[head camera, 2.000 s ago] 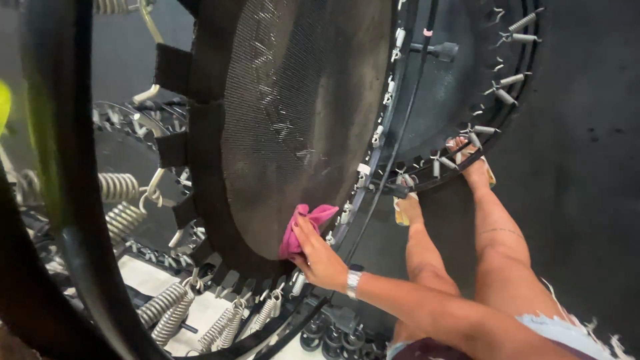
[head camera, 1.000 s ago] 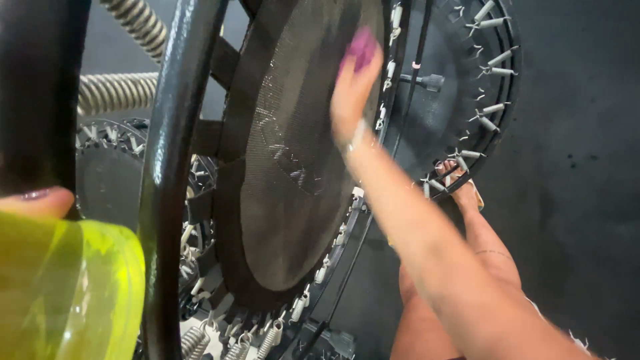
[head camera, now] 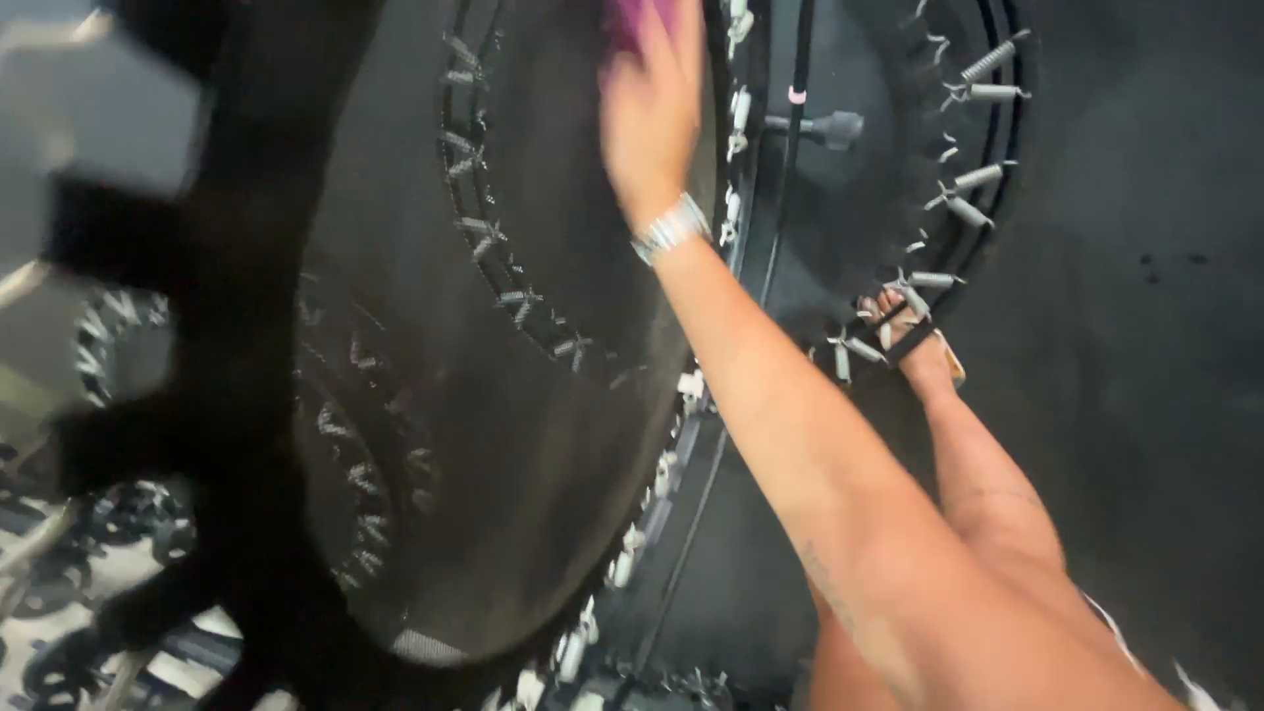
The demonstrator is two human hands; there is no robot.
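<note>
My right hand (head camera: 652, 123), with a metal-banded watch on its wrist, is blurred near the top middle. Its fingers hold a pink cloth (head camera: 637, 22), partly cut off by the top edge of the view. Hand and cloth are over the dark mesh mat (head camera: 553, 464) of a round mini trampoline, near the mat's right side. Whether the cloth touches the mat cannot be told. Metal springs (head camera: 624, 568) line the mat's right edge. My left hand is out of view.
Another round trampoline with springs (head camera: 978, 178) stands at the right, a black knobbed fitting (head camera: 834, 129) beside it. My sandaled foot (head camera: 923, 346) is at its lower rim. Black webbing tabs (head camera: 118, 232) stick out at the left. More springs show at the lower left.
My right hand has moved with the cloth from the mat's lower edge up towards its top. The yellow-green object and the fingertip beside it at the left are out of view now.
</note>
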